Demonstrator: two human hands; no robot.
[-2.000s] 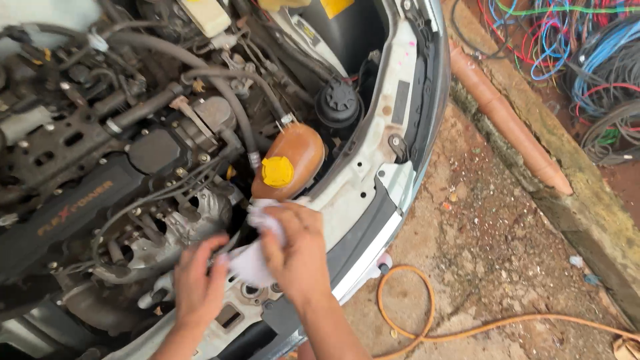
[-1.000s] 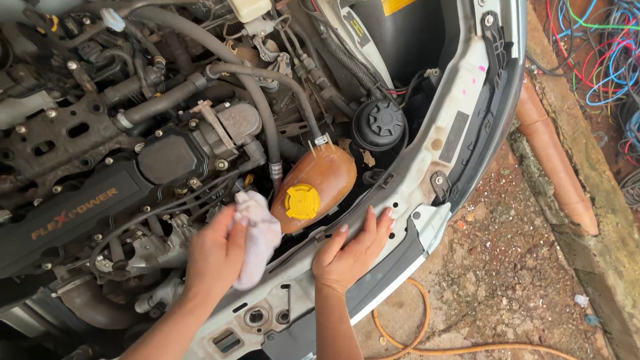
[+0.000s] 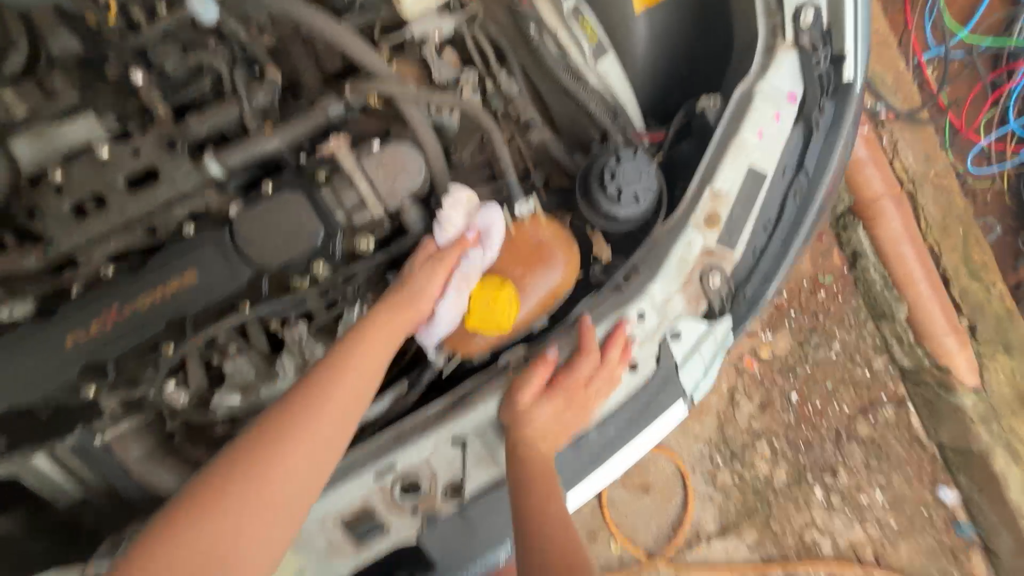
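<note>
My left hand [image 3: 432, 280] grips a whitish cloth [image 3: 462, 296], which lies against the left side of the orange-brown coolant expansion tank [image 3: 548, 260]. The tank's yellow cap [image 3: 492, 306] is on, just right of the cloth. My right hand [image 3: 564, 388] rests with spread fingers on the car's pale front body panel [image 3: 656, 276], below and right of the tank, and holds nothing. A rubber hose [image 3: 488, 132] runs to the top of the tank. The image is somewhat blurred, and the cloth hides part of the tank.
The engine with its dark cover [image 3: 120, 320] fills the left. A round black reservoir cap [image 3: 622, 188] is beyond the tank. Outside the car are an orange hose [image 3: 690, 488] on rough ground, a clay-coloured pipe [image 3: 912, 256] and tangled coloured wires [image 3: 980, 120].
Two seconds ago both hands were at the cloth below the tank; the right hand then let go and settled on the front panel. The left hand has since brought the cloth up against the tank's side.
</note>
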